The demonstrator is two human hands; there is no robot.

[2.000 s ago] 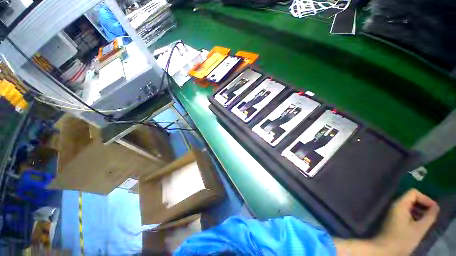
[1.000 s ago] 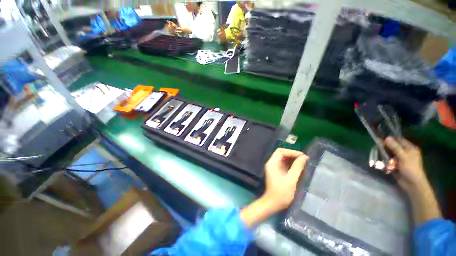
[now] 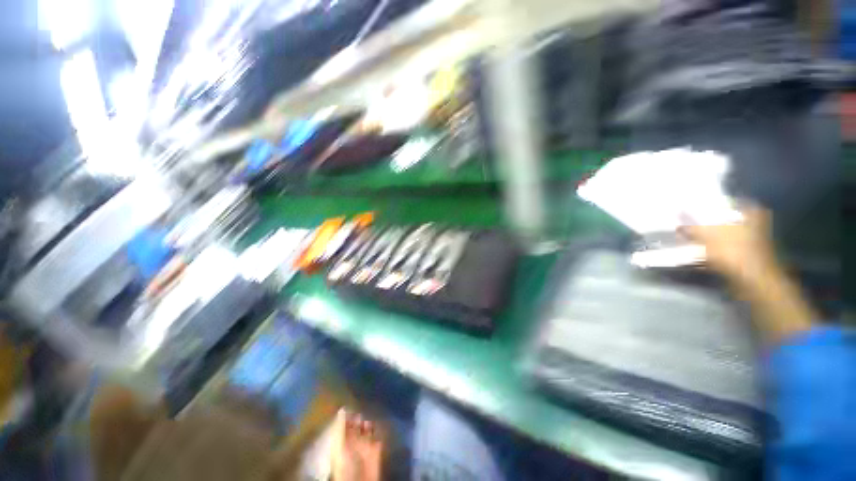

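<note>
My right hand (image 3: pixel 737 249) holds a bright, washed-out white stack of flat pieces (image 3: pixel 662 193), likely display modules, above the back of the clear blister tray (image 3: pixel 648 324). The picture is strongly blurred. My left hand (image 3: pixel 357 449) is low at the bottom edge, cut off and blurred, in front of the bench; its grip does not show clearly. The black slotted tray (image 3: pixel 483 291) lies on the green bench with several display modules (image 3: pixel 436 258) side by side in its left part.
Orange holders (image 3: pixel 321 242) lie beyond the black tray's far end. A pale metal post (image 3: pixel 519 141) stands behind the trays. Dark stacks are at the back right. Brown cartons (image 3: pixel 188 437) are at lower left. Blurred people are at the back.
My left hand has moved from between the trays down to the bottom edge. My right hand has shifted with its stack, which now shows broad and bright. The view has swung and blurred.
</note>
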